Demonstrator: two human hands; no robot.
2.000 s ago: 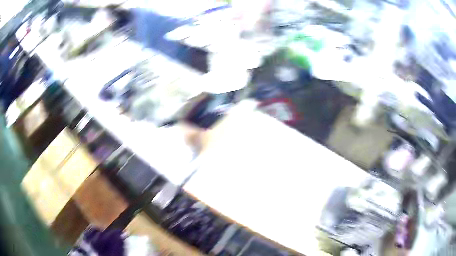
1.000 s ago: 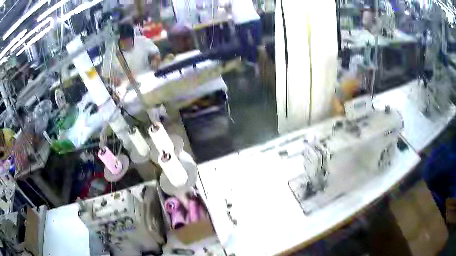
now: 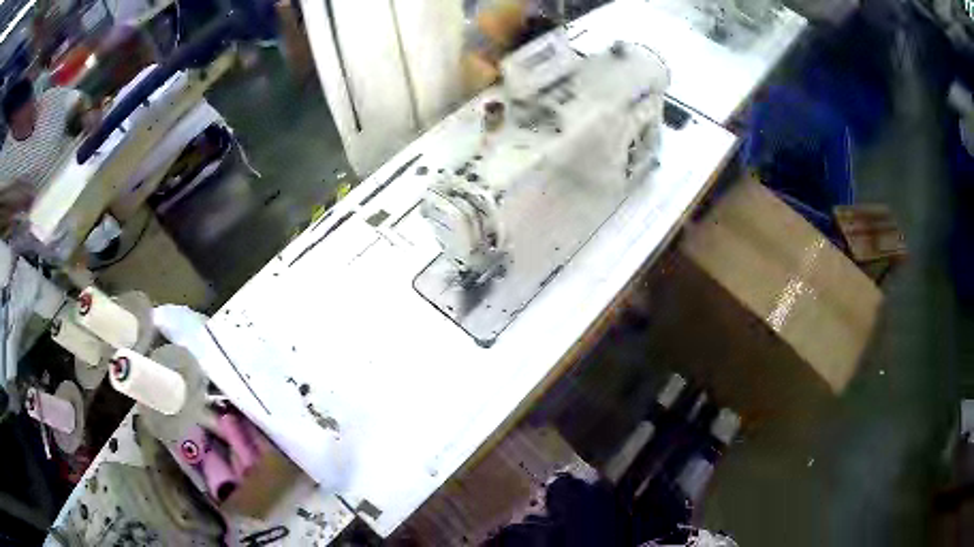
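Neither of my hands is in the picture. Nearest in front is a white sewing table point(image 3: 406, 427) with a white lockstitch machine point(image 3: 555, 150) on it, its needle area over a marked plate near the table's middle. At the lower left a white overlock machine point(image 3: 150, 481) is partly cut off by the edge. Beside it a small open carton point(image 3: 267, 483) holds pink thread spools point(image 3: 219, 466). Black thread snips point(image 3: 265, 535) lie just below the carton.
White thread cones point(image 3: 147, 383) and a pink cone point(image 3: 51, 408) stand at the left. A large brown carton point(image 3: 774, 283) is on the floor at the right. Dark and white fabric point(image 3: 561, 511) is below the table. A person point(image 3: 41, 134) is at the far left, near a pale column point(image 3: 395, 75).
The view has swung right and down. The lockstitch machine is now nearer the middle, the overlock machine has shifted towards the lower left corner, and the large carton shows fully.
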